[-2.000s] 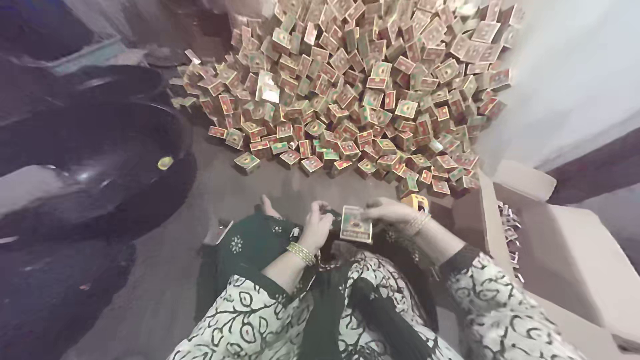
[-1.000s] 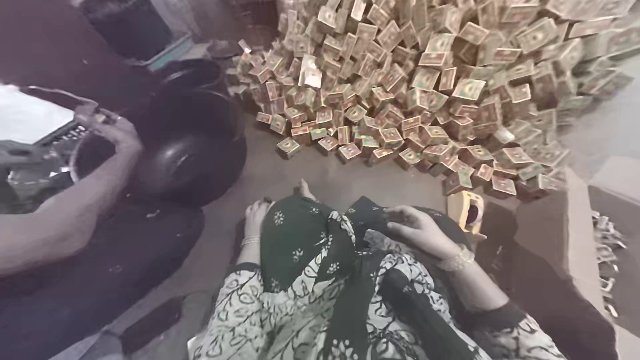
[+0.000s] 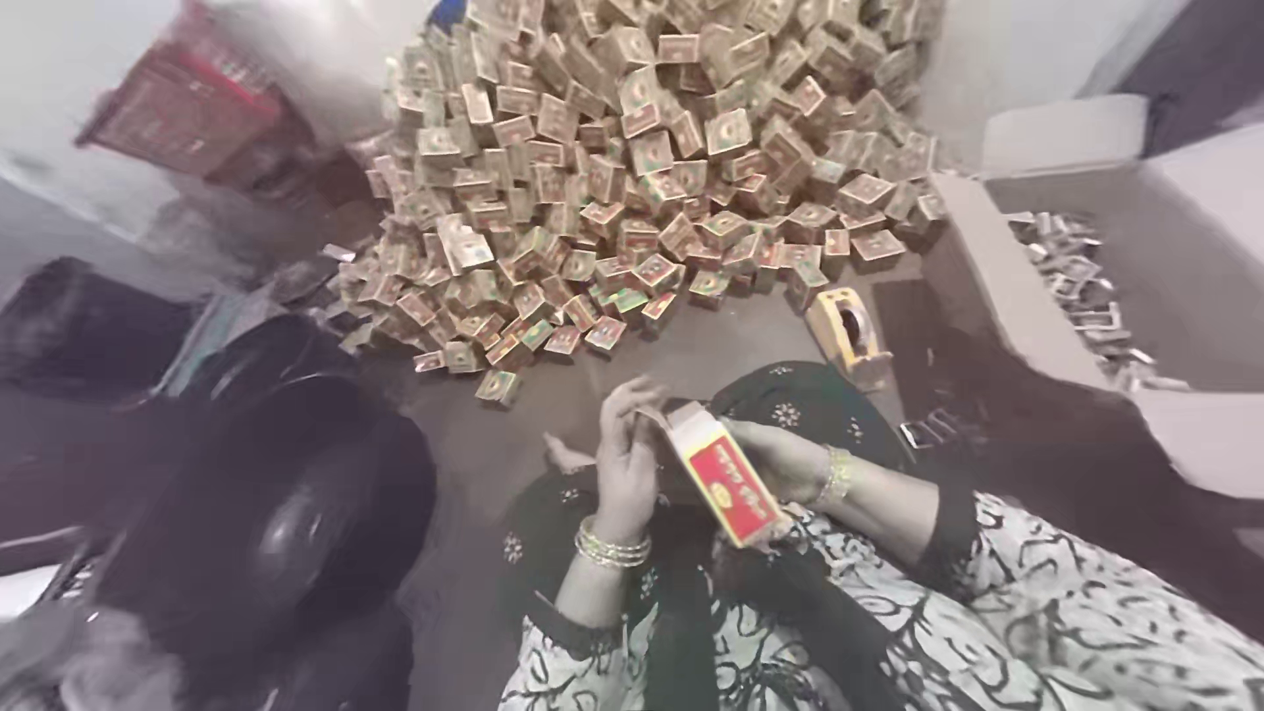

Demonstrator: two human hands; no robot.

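Note:
My right hand [image 3: 780, 462] holds a small red and yellow printed carton [image 3: 729, 482] over my lap; its upper end shows a pale flap and the front bears writing. My left hand [image 3: 628, 444] is raised at that upper end, its fingers at the flap. Whether the left fingers grip the flap, I cannot tell. Beyond my knees lies a large heap of small printed boxes [image 3: 632, 188]. A yellow tape dispenser [image 3: 847, 331] stands on the floor by my right knee.
An open cardboard box [image 3: 1027, 296] at the right holds many small pieces [image 3: 1076, 286]. A large dark basin [image 3: 296, 494] is on the left. A red crate [image 3: 188, 109] stands at the back left. Small loose pieces [image 3: 933, 430] lie beside my right knee.
A printed carton is now in my right hand, which showed none one second ago. My left hand has come up from my knee to the carton. The view has turned.

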